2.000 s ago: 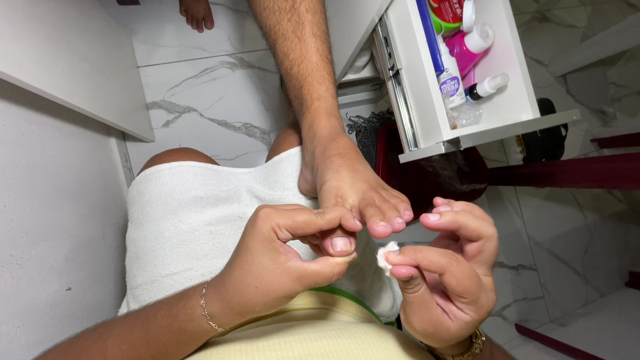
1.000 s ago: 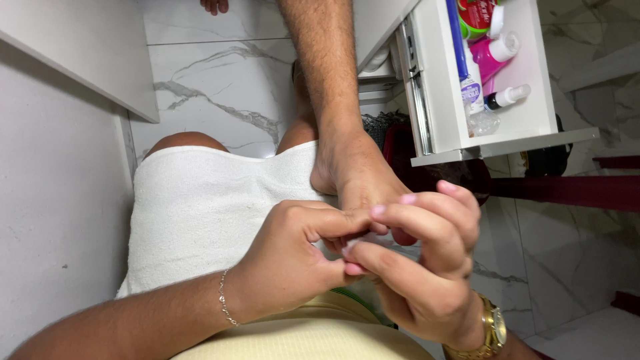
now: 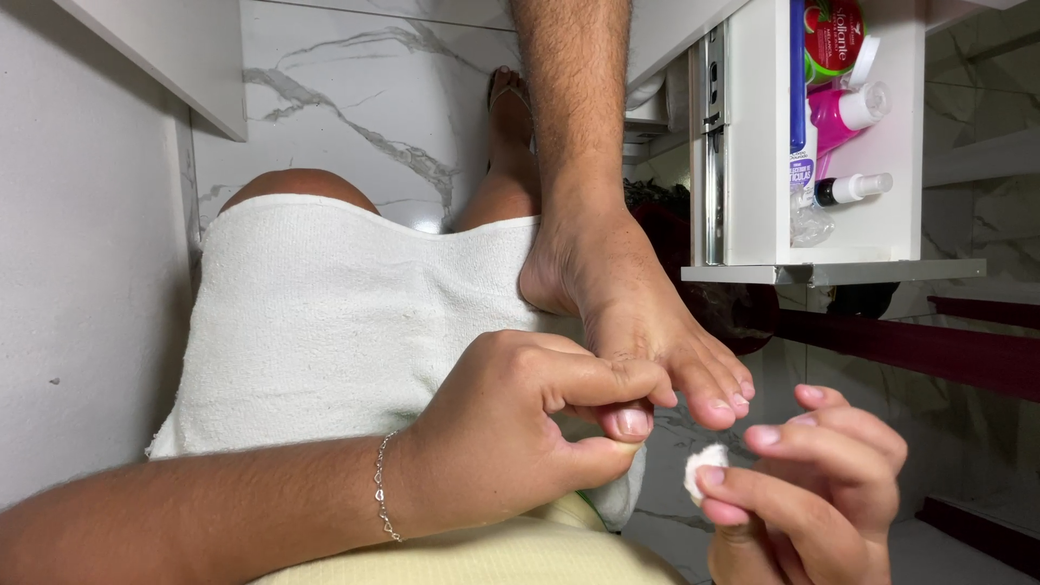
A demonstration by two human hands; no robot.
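Another person's bare foot (image 3: 626, 284) rests on the white towel (image 3: 325, 325) over my lap. My left hand (image 3: 528, 414), with a heart-link bracelet (image 3: 379, 487) at its wrist, holds the foot's big toe (image 3: 632, 421) between thumb and index finger; the other toes stick out beyond my index finger. To the right of the toes, my right hand (image 3: 812, 487) pinches a small white cotton wad (image 3: 704, 470) between thumb and index finger, apart from the foot. Its remaining fingers are bent and spread.
An open white drawer (image 3: 861, 219) at upper right holds a red and green jar (image 3: 834, 36), a pink bottle (image 3: 829, 118) and a small spray bottle (image 3: 853, 188). Dark red furniture bars (image 3: 910, 349) run below it. A white panel (image 3: 162, 57) stands at upper left.
One second ago my right hand was over the toes beside my left hand; now it is off to the right with the cotton. My left hand stays at the big toe.
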